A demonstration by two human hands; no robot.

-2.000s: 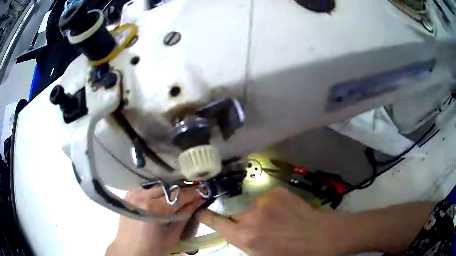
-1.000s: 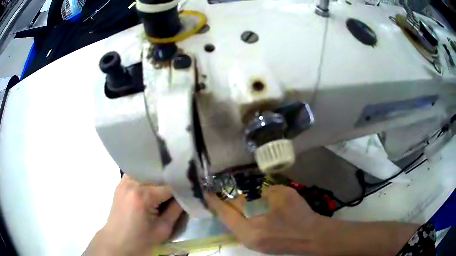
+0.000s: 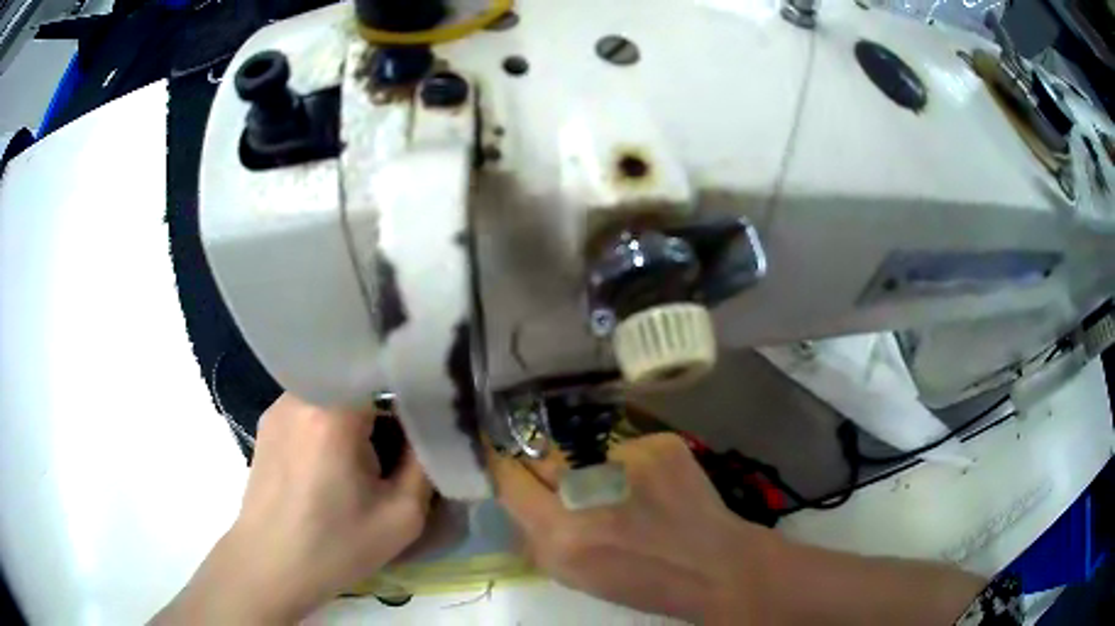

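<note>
A long strip of dark fabric [image 3: 202, 269] lies on the white table left of the machine head and runs down to my left hand. My left hand [image 3: 324, 495] is bare, with its fingers bent around a dark edge of the fabric just left of the pale take-up guard. My right hand [image 3: 636, 526] is bare and palm down on the bed, its fingertips under the white sewing machine head [image 3: 550, 147] by the presser foot area. The head and guard hide the needle and the right fingertips, so I cannot tell what they touch.
A cream ribbed tension knob [image 3: 664, 342] sticks out above my right hand. Red and black tool handles [image 3: 746, 483] lie right of that hand with a black cord [image 3: 856, 462]. A crumpled white cloth [image 3: 856, 385] is under the machine arm. Yellow tape [image 3: 471, 572] edges the bed.
The dark strip now shows on the table left of the head, where bare table showed before. The view has shifted, and the machine sits further right than two seconds ago. Both hands stay near the needle area.
</note>
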